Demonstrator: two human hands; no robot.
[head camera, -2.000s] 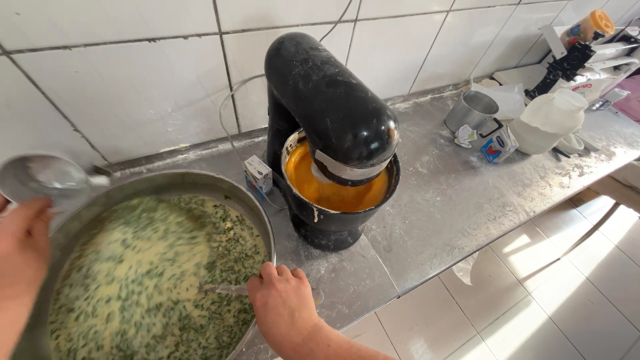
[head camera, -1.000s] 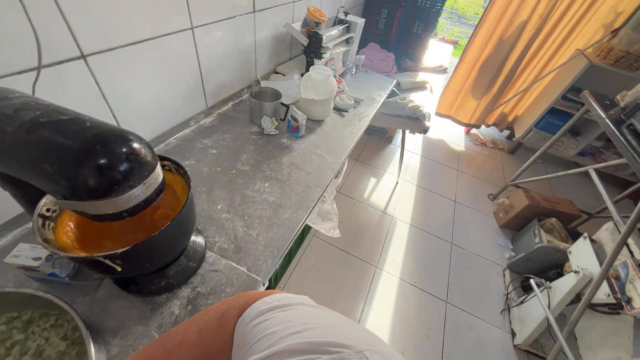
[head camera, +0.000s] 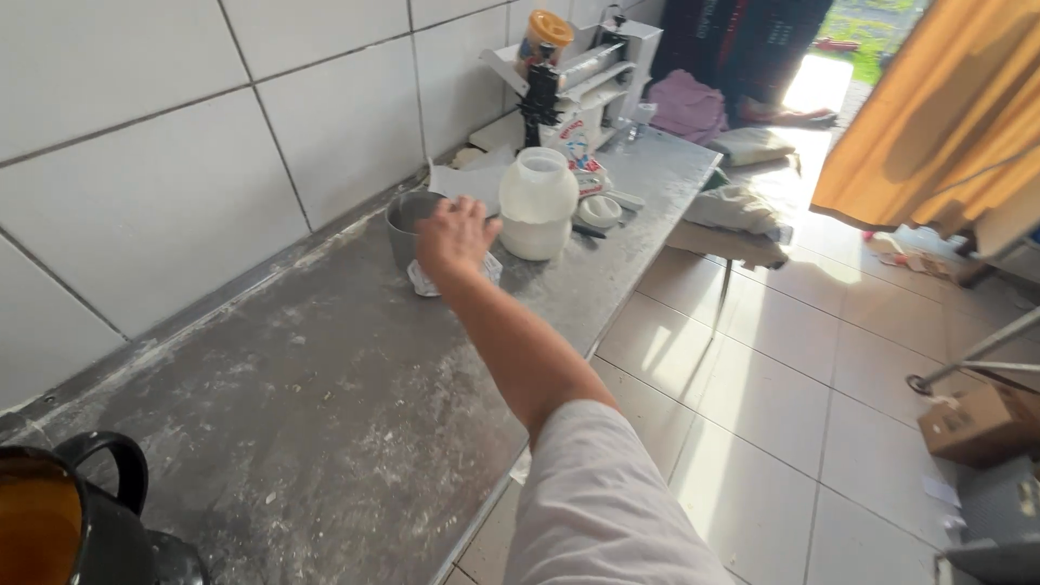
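My right hand (head camera: 457, 236) is stretched out over the right side of a grey metal pot (head camera: 402, 231), fingers spread. Whether it touches the pot's handle, which it hides, I cannot tell. Crumpled printed paper or packaging (head camera: 424, 280) lies below the hand. Just right of the hand stands a big translucent plastic jar (head camera: 538, 207), partly filled with something white, its mouth uncovered. A white lid (head camera: 600, 211) rests beside it. At the lower left is the black mixer bowl (head camera: 106, 520) with orange mixture inside. My left hand is out of view.
The metal worktop (head camera: 325, 390) is dusted with flour along the tiled wall. A white roller machine (head camera: 593, 73) and an orange-lidded container (head camera: 548, 36) stand at its far end. Filled sacks (head camera: 739, 211) sit beyond the edge. A cardboard box (head camera: 979, 422) is on the floor at right.
The view has swung right and closer to the pot. My right hand, earlier on a utensil in the large pan of green-flecked mixture, is now at the grey pot.
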